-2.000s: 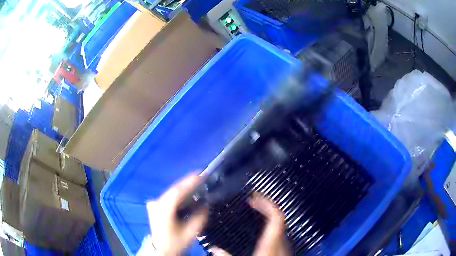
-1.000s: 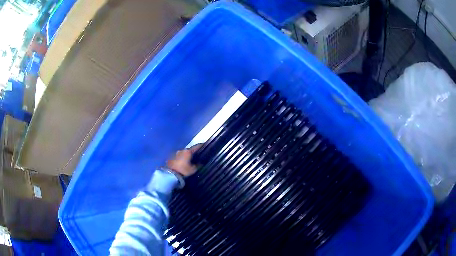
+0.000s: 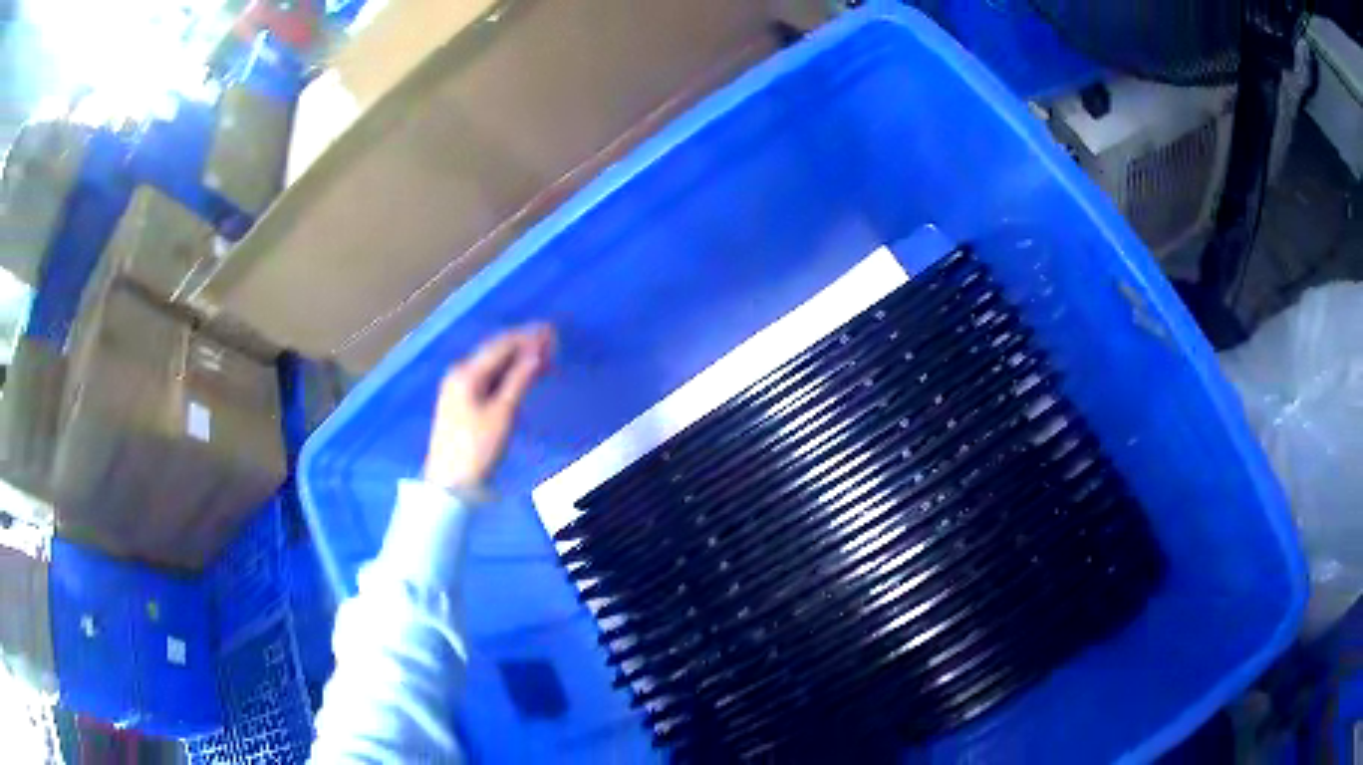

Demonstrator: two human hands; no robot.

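Note:
A dense row of long shiny black plastic covers (image 3: 860,523) stands on edge in the large blue tote (image 3: 643,321). A white liner sheet (image 3: 748,362) shows as a pale strip beside the row's upper left edge. My left hand (image 3: 486,404), bare with a pale sleeve, is over the left part of the tote, apart from the covers. It holds nothing visible; its fingers are loosely curled and slightly blurred. My right hand is not in view.
A large open brown carton (image 3: 493,165) adjoins the tote's upper left side. Closed cartons (image 3: 180,404) stand far left. A pale vented machine (image 3: 1166,165), a black fan (image 3: 1248,150) and a clear plastic bag (image 3: 1315,419) are at right.
The cover held two seconds ago is no longer in hand. My left hand has left the row and moved up and left. My right hand has gone out of view.

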